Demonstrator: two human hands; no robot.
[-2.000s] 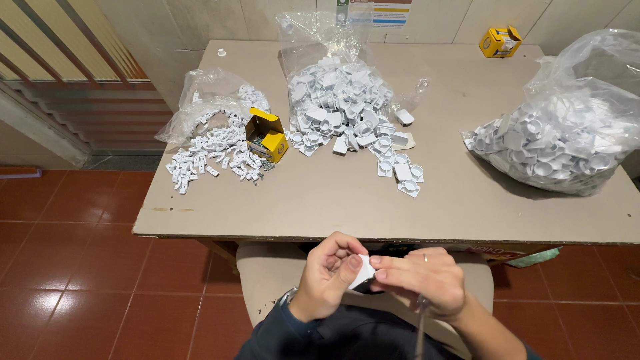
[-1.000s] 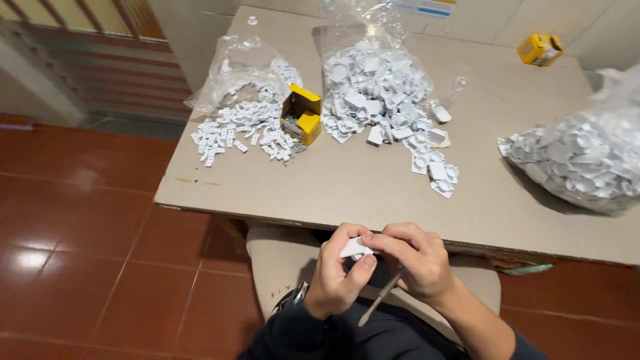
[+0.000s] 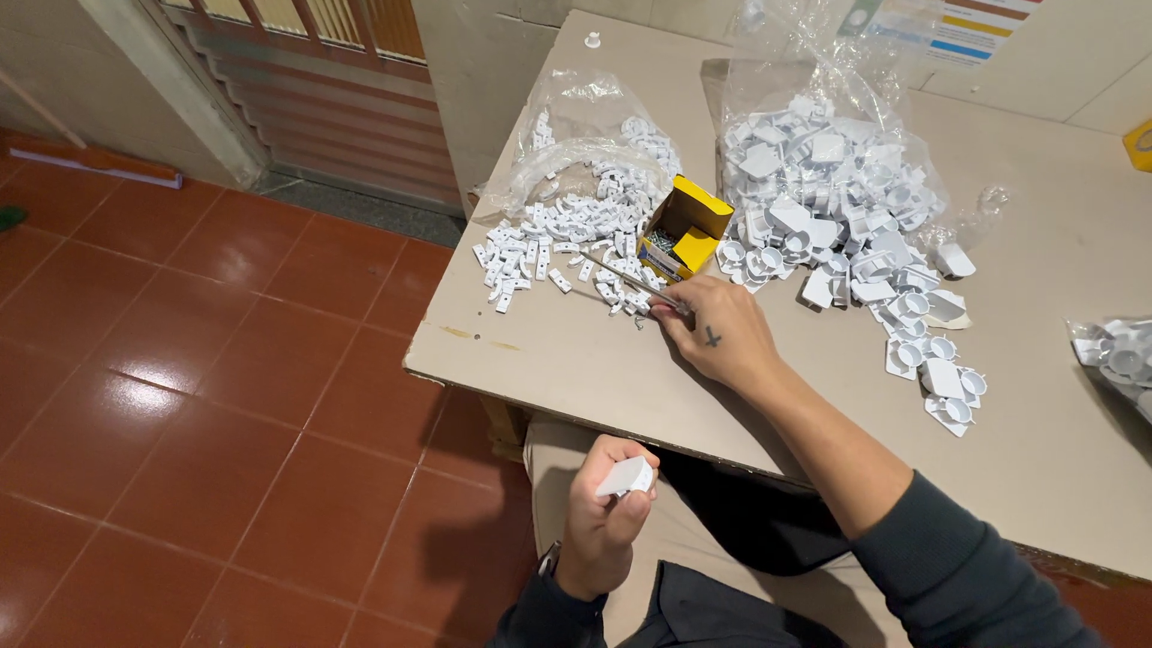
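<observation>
My left hand holds a white plastic part just below the table's front edge. Over the table, my right hand grips a thin metal tool, whose tip points left over small white plastic pieces. Its fingertips are near a few loose screws and an opened yellow box with small metal screws inside. Right of the box, larger white plastic parts spill from a clear bag. What the fingertips of my right hand touch cannot be made out.
The table has its front left corner near my hands. A clear bag lies over the small pieces. Another bag of white parts and a second yellow box are at the right. A chair seat is below the table edge.
My right hand has left the white part and reached forward over the table, the metal tool still in it. My left hand keeps the white part. The view has shifted left.
</observation>
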